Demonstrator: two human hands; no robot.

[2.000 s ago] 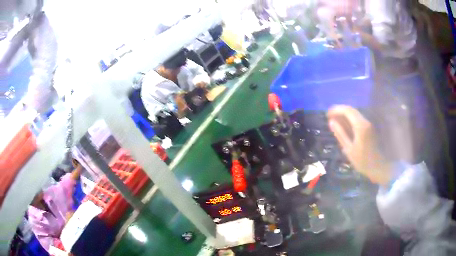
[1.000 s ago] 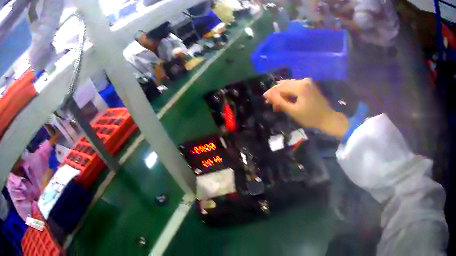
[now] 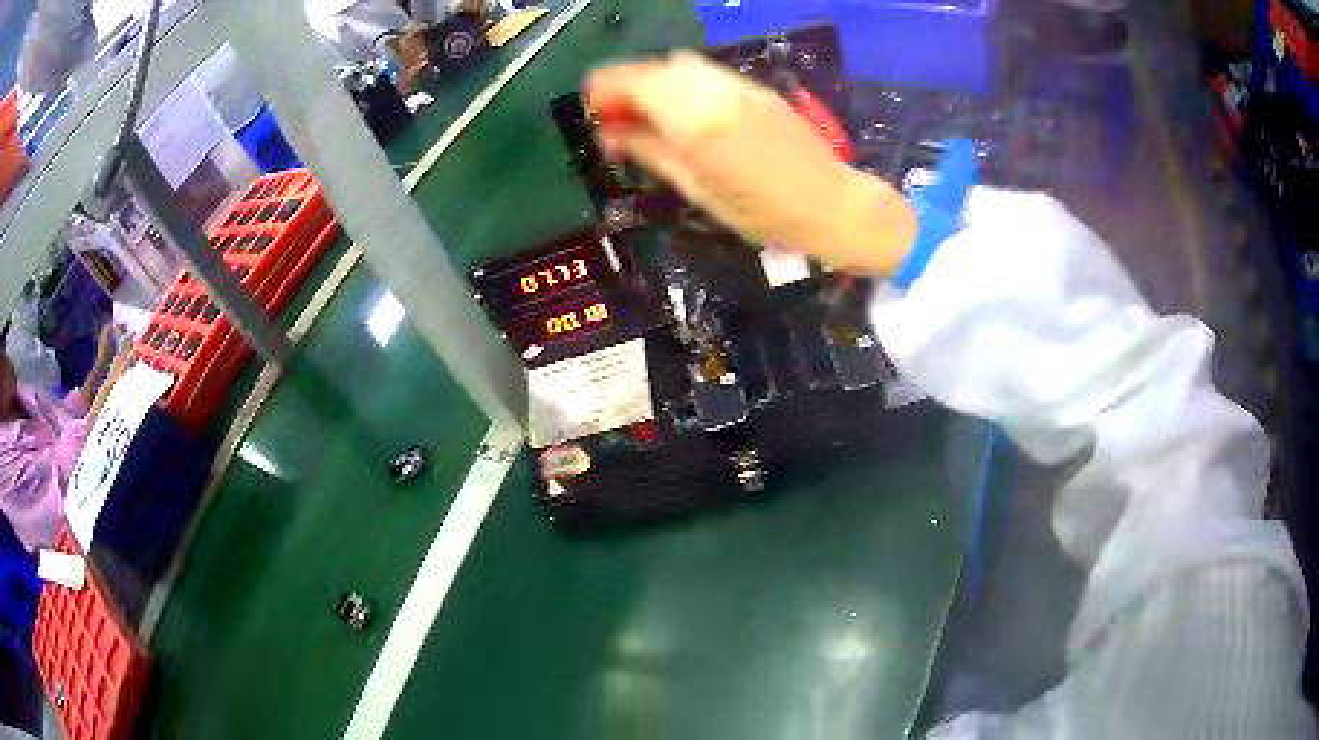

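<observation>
A black test fixture (image 3: 694, 470) stands on the green bench. Its panel (image 3: 557, 289) shows two rows of lit digits, with a white label (image 3: 590, 393) in front. My right hand (image 3: 752, 152), with a blue wrist band, reaches over the back of the fixture. Its fingertips close on the red handle of the left toggle clamp, seen as a bit of red at the fingertips. The hand and wrist hide part of the fixture. A second red clamp handle (image 3: 822, 125) shows behind the hand. My left hand is not in view.
A blue bin (image 3: 854, 41) sits behind the fixture. A pale post (image 3: 369, 188) rises left of it. Small dark modules (image 3: 407, 463) lie on the green surface. Red trays (image 3: 232, 289) and a person in a pink smock (image 3: 41, 455) are at the far left.
My right hand has moved left across the fixture to the left clamp. The view has shifted, so fixture and bin sit higher in the picture. The display digits have changed.
</observation>
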